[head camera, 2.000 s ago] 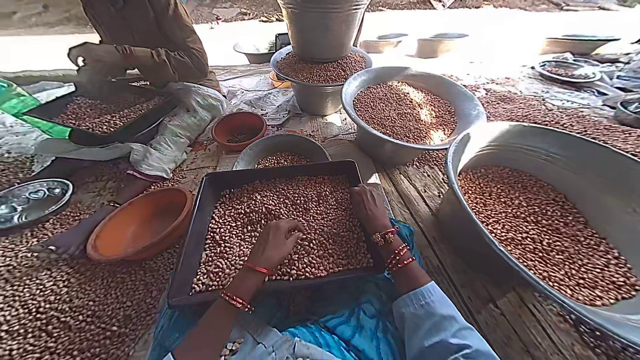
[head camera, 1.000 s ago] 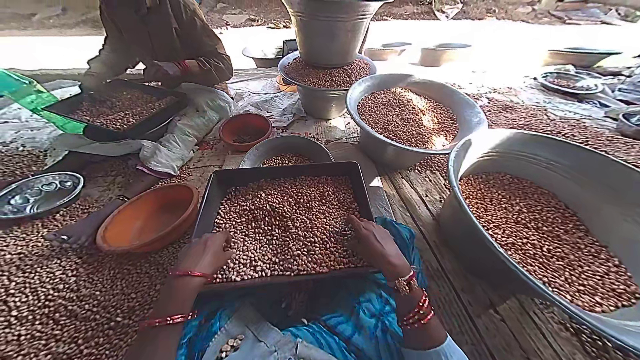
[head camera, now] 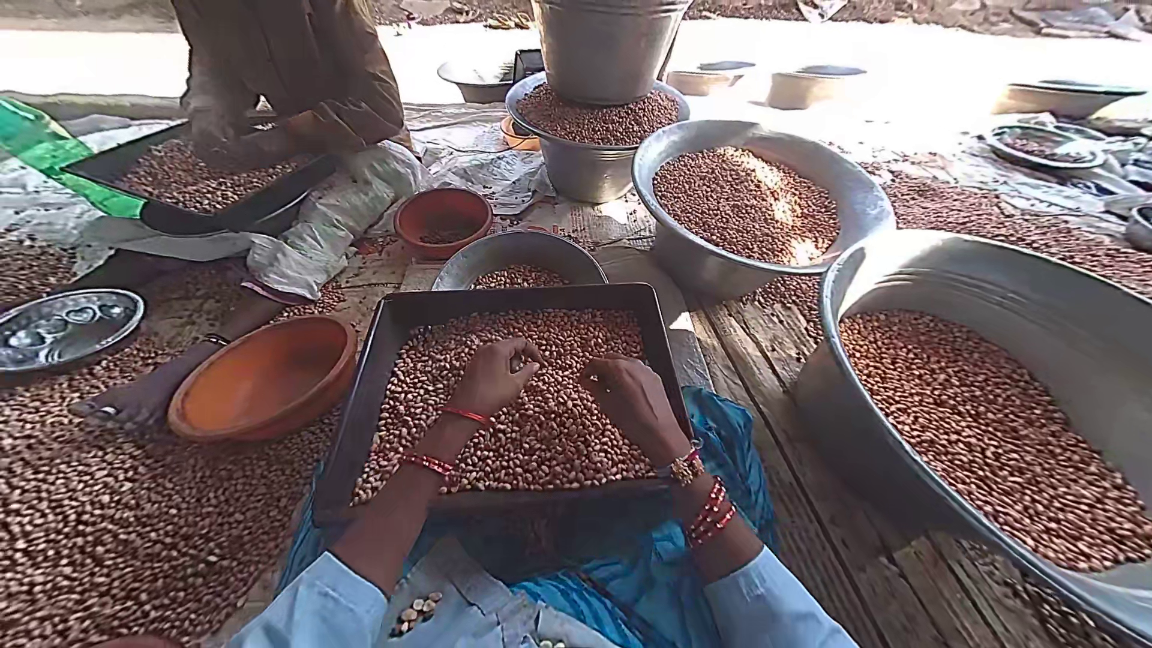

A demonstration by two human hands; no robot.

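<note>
A dark rectangular tray (head camera: 661, 328) lies across my lap, its bottom covered with reddish-brown nuts or seeds (head camera: 540, 441). My left hand (head camera: 495, 373) is over the middle of the tray, fingers curled and fingertips close together just above the nuts. To its right, my right hand (head camera: 630, 400) is bent down over the nuts with curled fingers. The hands are apart. Whether either one holds a nut is too small to tell. A few pale pieces (head camera: 417, 614) rest on the grey cloth on my lap, below the tray.
An orange bowl (head camera: 265, 382) and a metal plate (head camera: 70, 331) are at left among spread nuts. Beyond the tray are a small metal basin (head camera: 522, 247) and a brown bowl (head camera: 443, 220). Large metal basins (head camera: 990, 270) (head camera: 765, 198) stand at right. Another person (head camera: 297, 81) works over a tray at back left.
Both hands have moved from the tray's sides in toward its middle, and the left one has gone farther forward. The other person's hands have shifted over their tray.
</note>
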